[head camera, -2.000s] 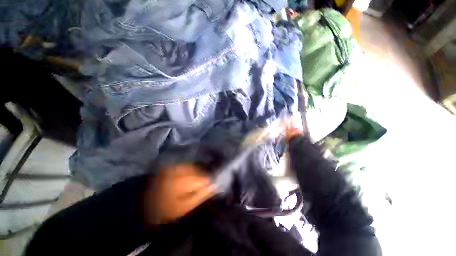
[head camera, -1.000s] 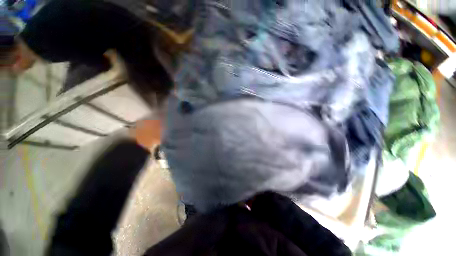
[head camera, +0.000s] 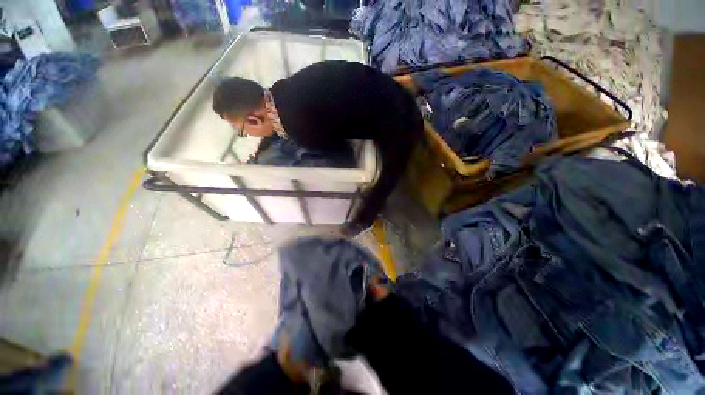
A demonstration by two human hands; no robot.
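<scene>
A blue-grey denim garment (head camera: 321,289) hangs bunched between my two hands, low in front of me, above the concrete floor. My left hand (head camera: 292,362) grips its lower left part; the hand is partly hidden by cloth and sleeve. My right hand (head camera: 377,288) is at the garment's right edge, small and partly covered, with its fingers on the cloth. A large heaped denim pile (head camera: 572,270) lies to my right.
A person in black (head camera: 348,104) bends into a white cart (head camera: 263,179) with a dark rail ahead. A yellow-brown cart (head camera: 587,116) holds denim (head camera: 495,116). More denim stands behind and at far left (head camera: 46,89). A pale fabric heap (head camera: 587,46) is at the back right.
The view has swung left and up, bringing both carts into sight. The denim garment is now held away from the pile, left of it. The green sack has left the view.
</scene>
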